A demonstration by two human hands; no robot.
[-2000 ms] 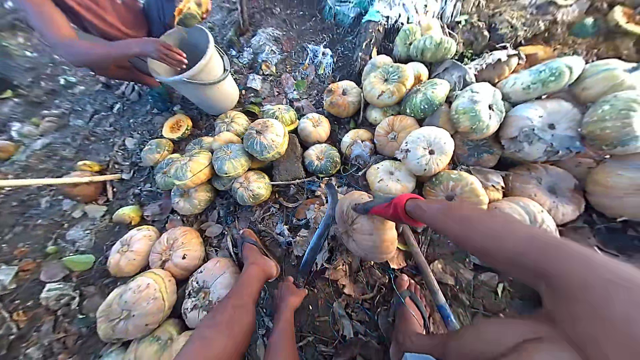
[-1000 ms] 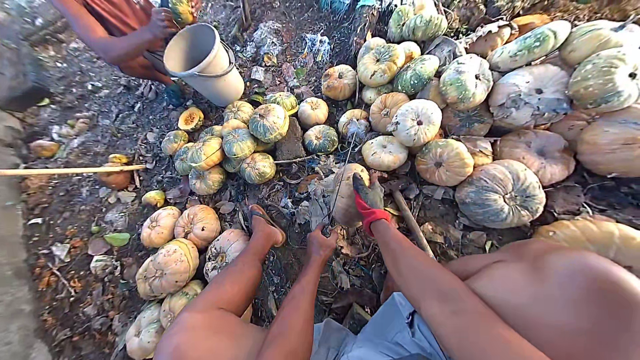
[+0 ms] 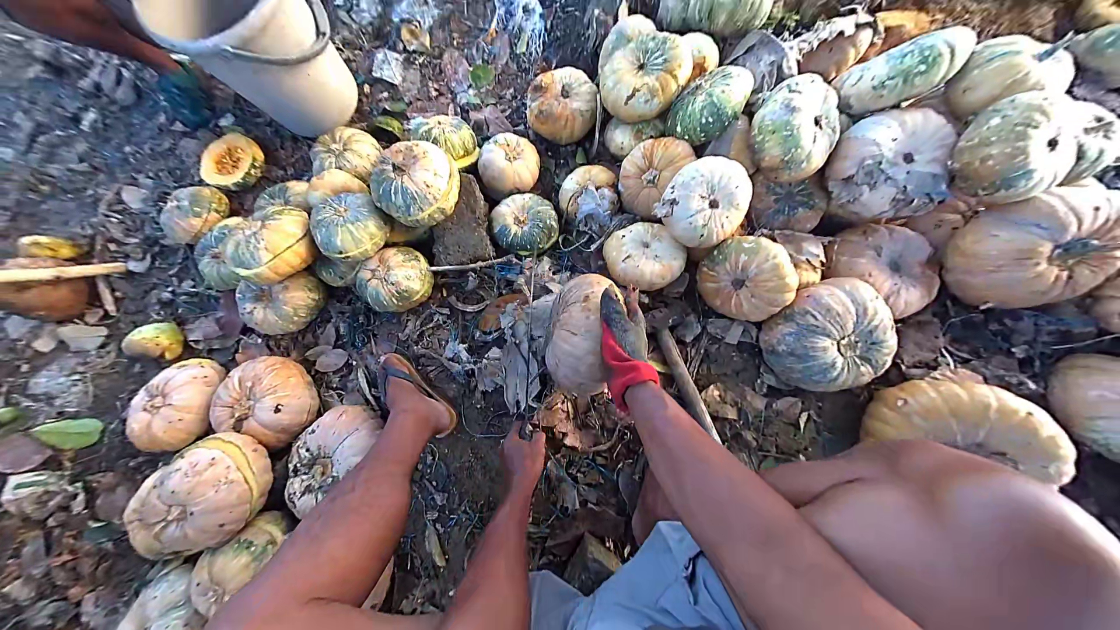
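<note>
My right hand, in a red and dark work glove, grips the right side of a pale tan pumpkin, which stands on its side above the leaf litter. Below and left of that pumpkin, my bare left hand is closed around the handle of a long blade. The blade points away from me, seen nearly edge-on and hard to make out against dry leaves, close to the pumpkin's left side. A wooden pole lies on the ground just right of my gloved hand.
Large pumpkins are heaped at the right; small green and orange ones cluster left of centre around a stone block. More pumpkins lie beside my sandalled foot. At upper left are a plastic bucket and another person's arm.
The long blade was broadside two seconds ago and now shows nearly edge-on. The other person's hand and the held fruit have left the view. My gloved hand stays on the pumpkin.
</note>
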